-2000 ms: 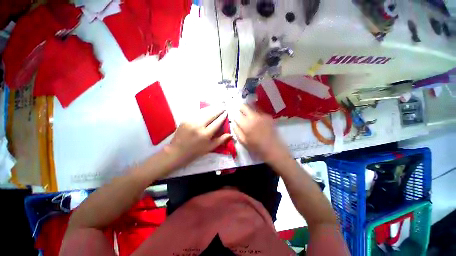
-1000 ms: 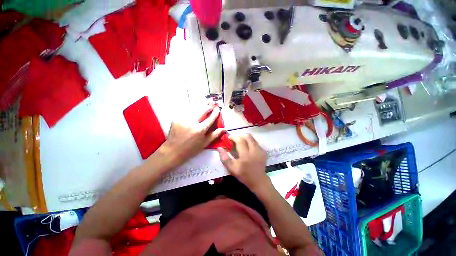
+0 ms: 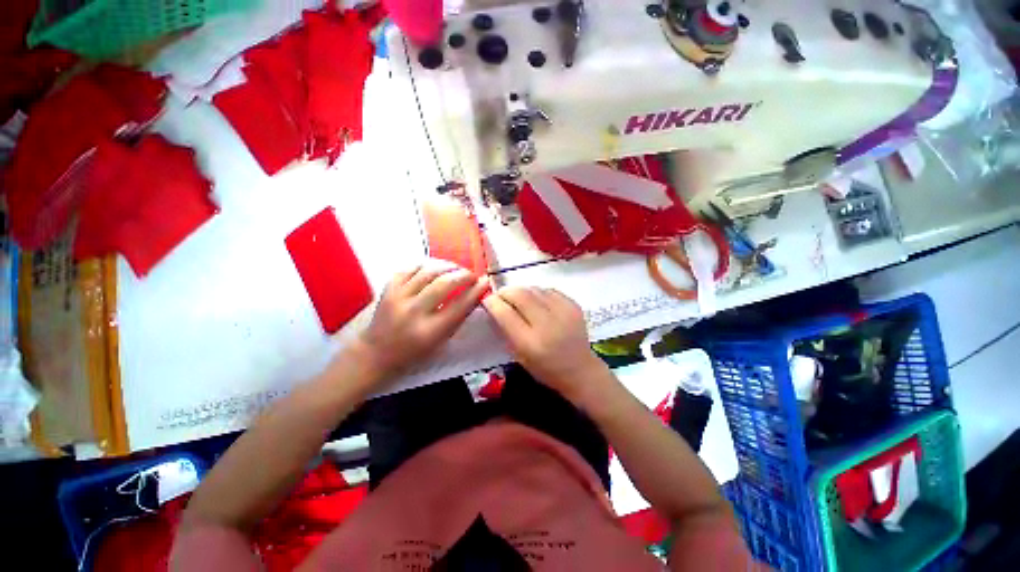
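A red fabric piece (image 3: 456,232) lies under the needle area of the white HIKARI sewing machine (image 3: 682,112), its near end between my hands. My left hand (image 3: 419,313) pinches its near left edge with the fingertips. My right hand (image 3: 542,333) pinches the same near end from the right, its fingertips close to the left ones. Another red rectangle (image 3: 329,270) lies flat to the left of my left hand. The fabric edge under my fingertips is partly hidden.
Sewn red pieces with white strips (image 3: 582,212) lie right of the needle. Orange-handled scissors (image 3: 674,268) and small tools (image 3: 747,244) lie beyond. Red stacks (image 3: 145,207) are at left and top. Blue crate (image 3: 772,413) and green basket (image 3: 833,503) stand lower right.
Both hands have drawn back from the needle toward the table's front edge and now meet at the piece's near end. More of the piece shows. The camera view has shifted.
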